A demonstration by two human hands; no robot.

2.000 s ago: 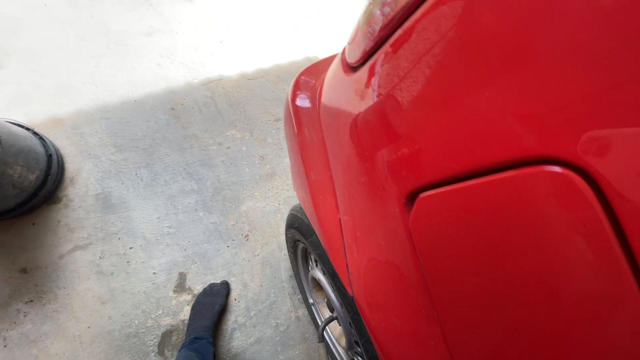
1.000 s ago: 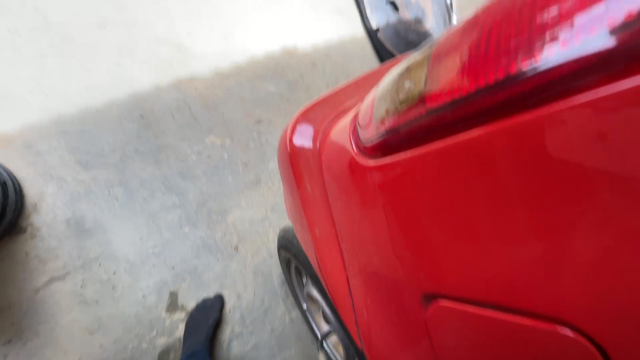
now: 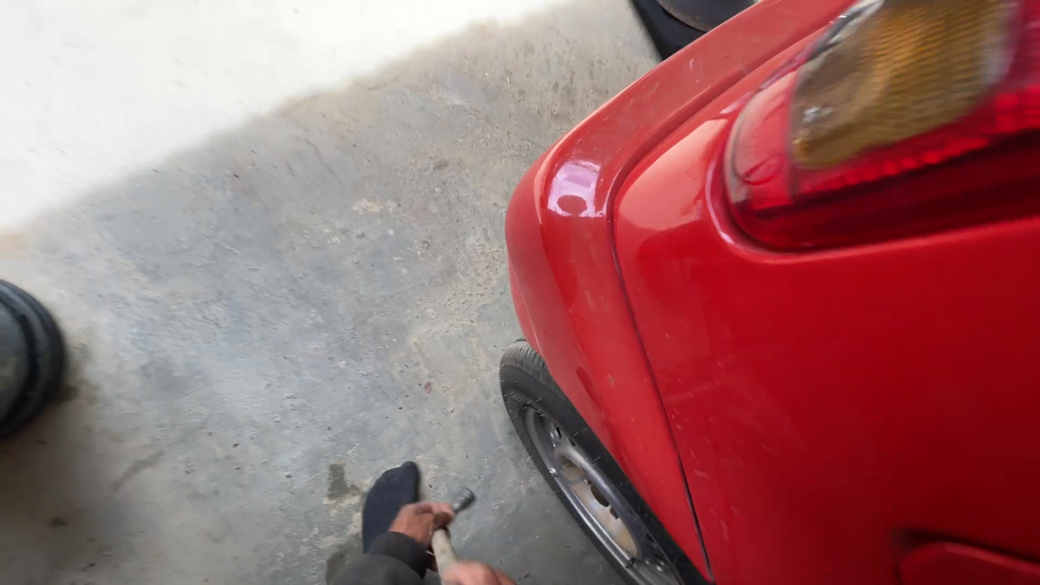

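At the bottom edge, my left hand [image 3: 422, 521], in a dark sleeve, is closed on a hand tool with a metal socket-like head [image 3: 462, 499] and a pale shaft [image 3: 444, 549]. Its exact kind is unclear. My right hand [image 3: 478, 574], partly cut off by the frame, is at the lower part of the shaft; its fingers are blurred and mostly hidden. Both hands are left of the car wheel [image 3: 597, 496], whose tyre and steel rim show below the red car body [image 3: 812, 390]. The tool head is apart from the wheel.
A foot in a dark sock [image 3: 390, 497] is on the concrete floor [image 3: 309, 284] beside my left hand. A dark, round, ribbed object [image 3: 31, 357] stands at the left edge. The car's tail light [image 3: 902, 106] is at upper right, with a dark object [image 3: 678, 28] behind the bumper.
Both hands and the tool have come into view at the bottom; neither hand showed in the earlier frames. The view has shifted toward the tail light and the car's corner.
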